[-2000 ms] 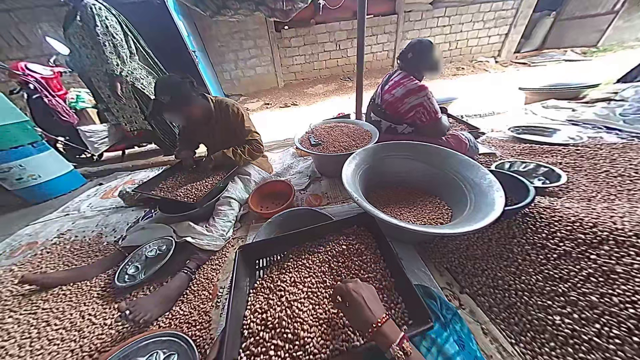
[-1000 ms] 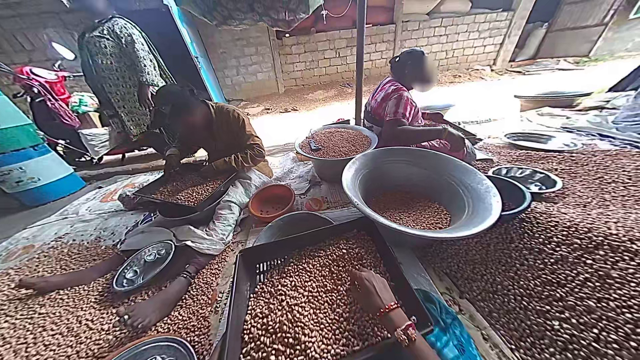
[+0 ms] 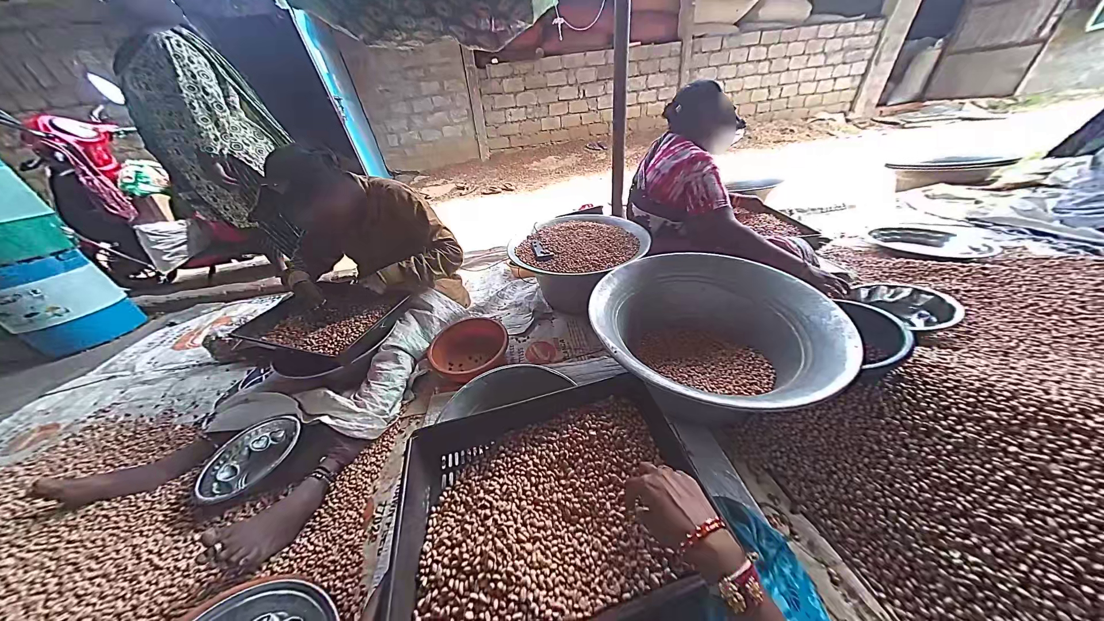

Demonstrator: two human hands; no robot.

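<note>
My right hand (image 3: 671,504), with red and gold bangles at the wrist, rests on the brown nuts or seeds (image 3: 535,517) at the right side of a black plastic crate (image 3: 517,412). Its fingers are bent down among them, and whether they pinch any cannot be told. My left hand is out of view. Just beyond the crate stands a large aluminium basin (image 3: 811,345), partly filled with the same nuts or seeds. A grey metal dish (image 3: 504,384) lies behind the crate's far edge, beside an orange bowl (image 3: 468,345).
At left a seated person (image 3: 371,233) works over a black tray (image 3: 379,332); another person (image 3: 681,181) sits beyond the basin. Someone stands behind by a red motorbike. A heaped metal pot (image 3: 573,285) stands near a pole (image 3: 620,112). Loose nuts or seeds spread right and left.
My right hand stays over the crate's right part, its fingers shifted slightly. The person beyond the basin has reached an arm down to the right, near the small bowls.
</note>
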